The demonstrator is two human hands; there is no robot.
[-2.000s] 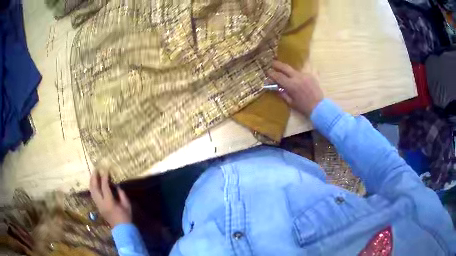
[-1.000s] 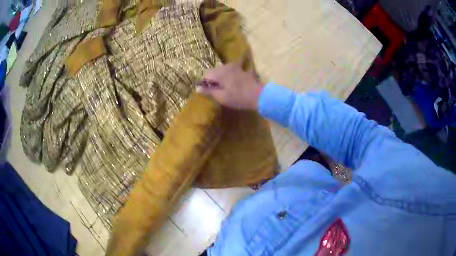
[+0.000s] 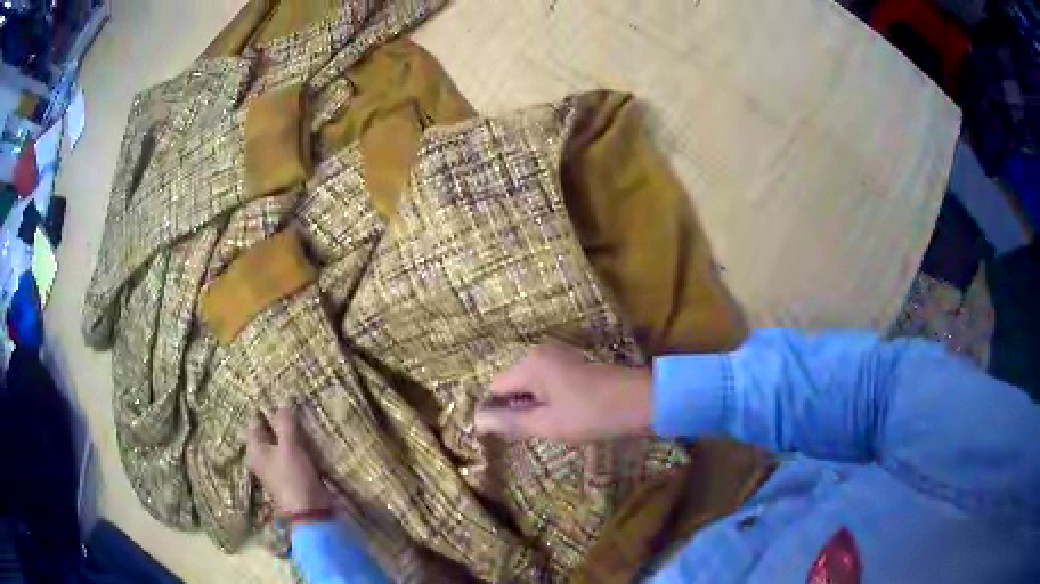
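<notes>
A yellow-brown tweed jacket (image 3: 479, 251) lies folded and rumpled in front of me, its mustard lining (image 3: 656, 228) showing along the right side. A sleeve with a mustard cuff band (image 3: 257, 285) lies at the left. My left hand (image 3: 283, 465) is on the sleeve cloth below that band; whether it grips is unclear. My right hand (image 3: 559, 394) is in a fist over the jacket's middle. A small dark part of a tool shows in the fist; the rest is hidden.
More tweed cloth (image 3: 171, 171) with mustard bands is heaped at the far left of the pale plywood table (image 3: 798, 148). Dark navy cloth (image 3: 126, 559) is at the lower left. A red item (image 3: 924, 29) and dark piles are beyond the table's right side.
The jacket has been turned and folded over; the long mustard piece swung across the front is down. My left hand has come back into view. My right hand has moved down over the tweed.
</notes>
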